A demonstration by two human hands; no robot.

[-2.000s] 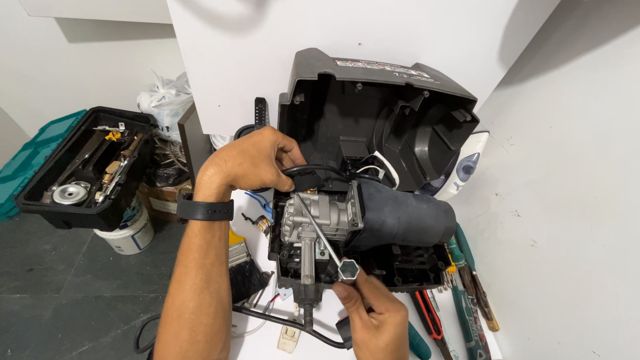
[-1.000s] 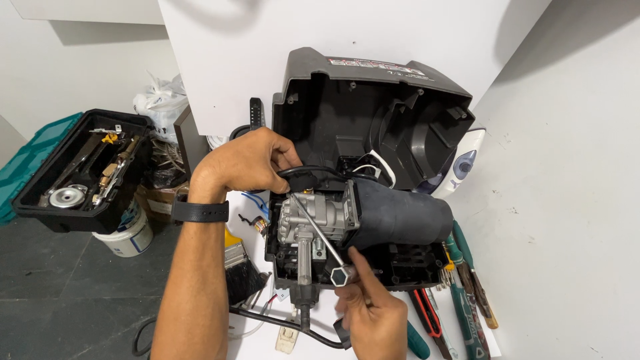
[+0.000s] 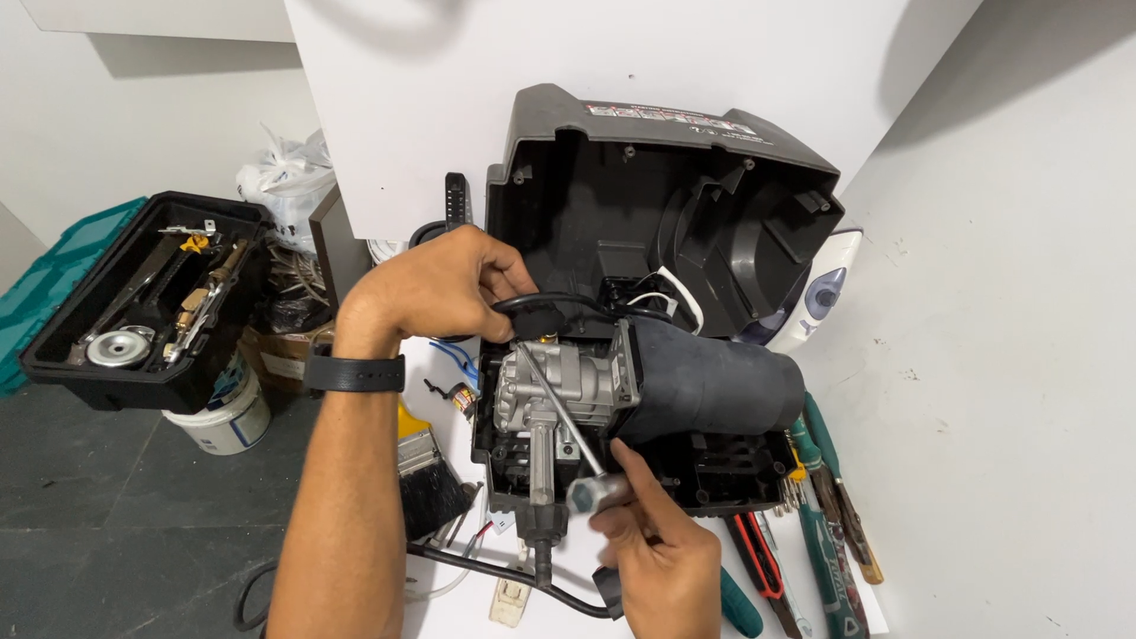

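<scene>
An opened pressure washer lies in its black plastic housing. Its silver metal pump head (image 3: 555,377) joins a dark cylindrical motor (image 3: 719,377). My left hand (image 3: 453,280), with a black band on the wrist, pinches a black part with a cable at the pump's upper left; the fingertips are partly hidden. Between the fingers of my right hand (image 3: 657,541) is the hex socket end of a metal T-handle socket wrench (image 3: 572,422), whose thin shaft slants up across the pump to the part under my left hand. The lifted housing cover (image 3: 577,204) stands open behind.
A black toolbox (image 3: 133,382) with a teal lid stands at left above a white bucket (image 3: 222,426). A paintbrush (image 3: 430,479) and a black hose (image 3: 497,568) lie near the pump. Pliers (image 3: 825,541) and other hand tools lie at right, below a clothes iron (image 3: 821,293).
My right hand's fingers have shifted around the wrench's socket end, and that end has turned. My left hand stays at the pump's upper left.
</scene>
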